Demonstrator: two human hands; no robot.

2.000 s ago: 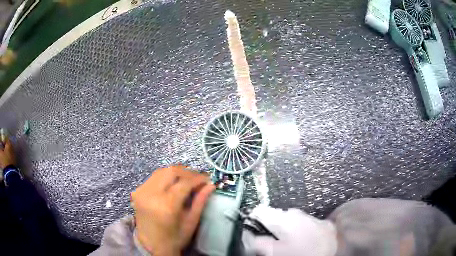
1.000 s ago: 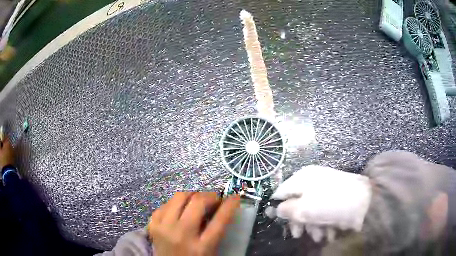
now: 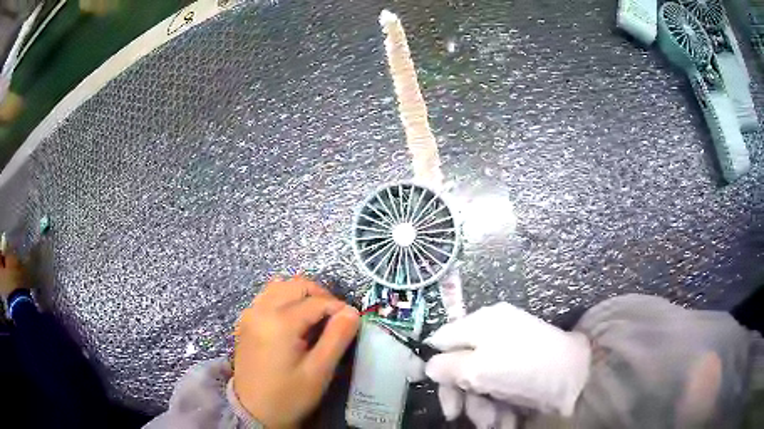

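A pale teal handheld fan lies on the bubble mat in front of me, its round grille (image 3: 405, 234) pointing away and its handle (image 3: 377, 381) towards me. The open neck (image 3: 399, 305) shows a small circuit board and coloured bits. My bare left hand (image 3: 293, 352) is at the left of the neck, thumb and finger pinched at a thin red wire (image 3: 369, 310). My gloved right hand (image 3: 503, 364) is at the right of the handle, closed on a thin dark pointed tool (image 3: 404, 337), probably tweezers, whose tip points at the neck.
Several similar teal fans (image 3: 722, 126) lie at the upper right. A pinkish tape strip (image 3: 410, 100) runs along the mat (image 3: 209, 176) beyond the grille. A green belt with a pale rail (image 3: 109, 63) curves at the upper left. Another person's hand (image 3: 12, 272) is at the left edge.
My right hand has moved in towards the handle and the dark tool now shows clearly across it. My left hand has shifted off the handle to the left of the neck, uncovering printed text.
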